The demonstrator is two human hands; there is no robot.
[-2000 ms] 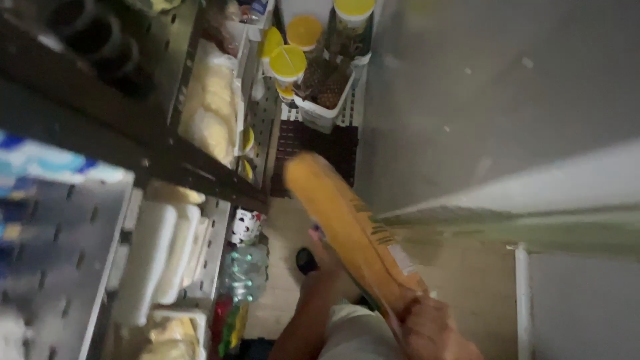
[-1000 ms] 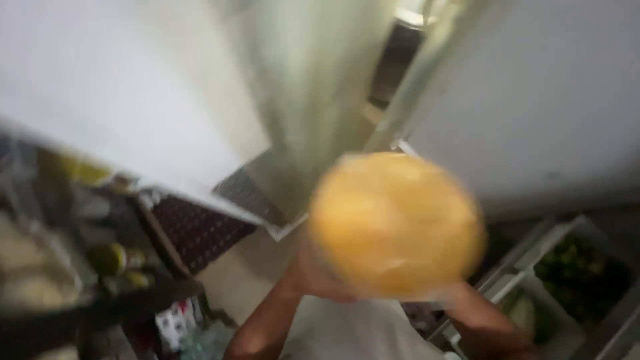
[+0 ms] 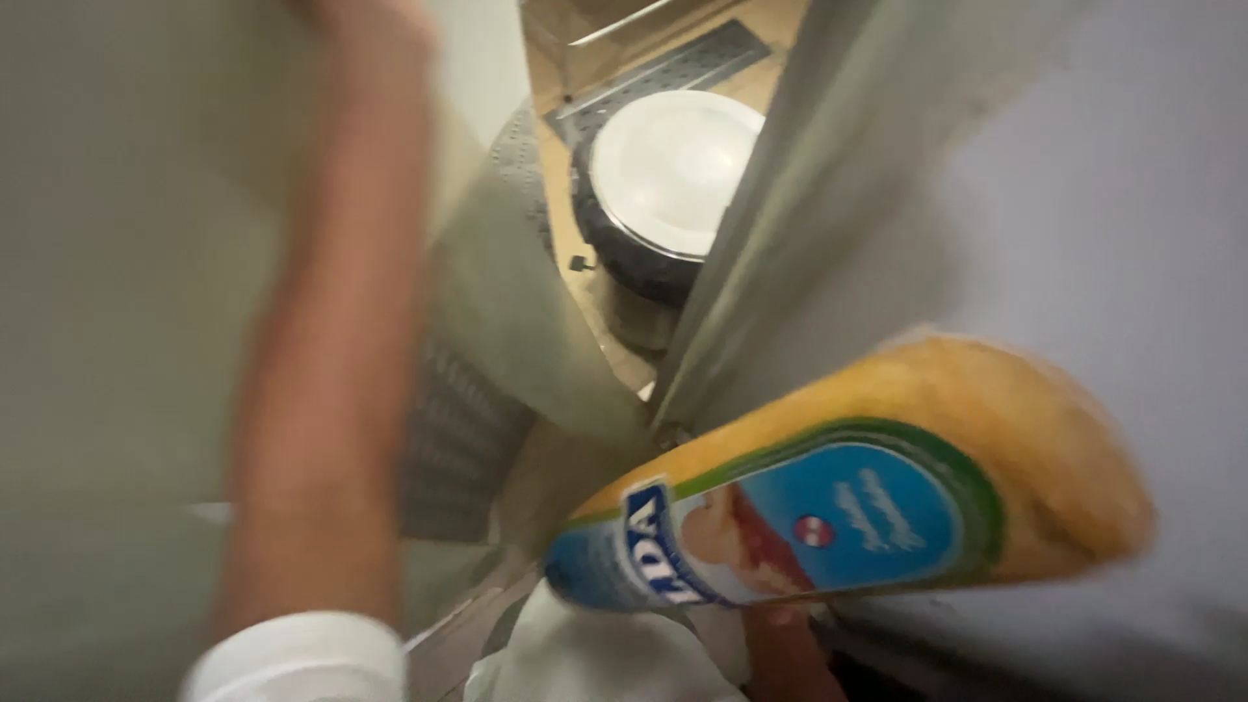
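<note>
A yellow-orange food package (image 3: 1033,487) with a blue and green printed label lies tilted at the lower right. My right forearm rises from below behind it, and the package hides most of that hand; it appears to be held there. My left arm reaches up along the left side, with a white sleeve at its lower end. My left hand (image 3: 375,19) is at the top edge, partly cut off and blurred, against a pale green surface; its fingers cannot be made out.
Pale strip-like curtains or panels (image 3: 526,292) part in the middle. Through the gap show a round white lid (image 3: 678,171) on a dark-sided container, a perforated metal grate (image 3: 721,58) and a tan floor. A grey panel (image 3: 1102,224) stands at the right.
My left hand has left the package and moved up to the left. The package now shows its labelled side. The view has turned away from the shelves seen earlier.
</note>
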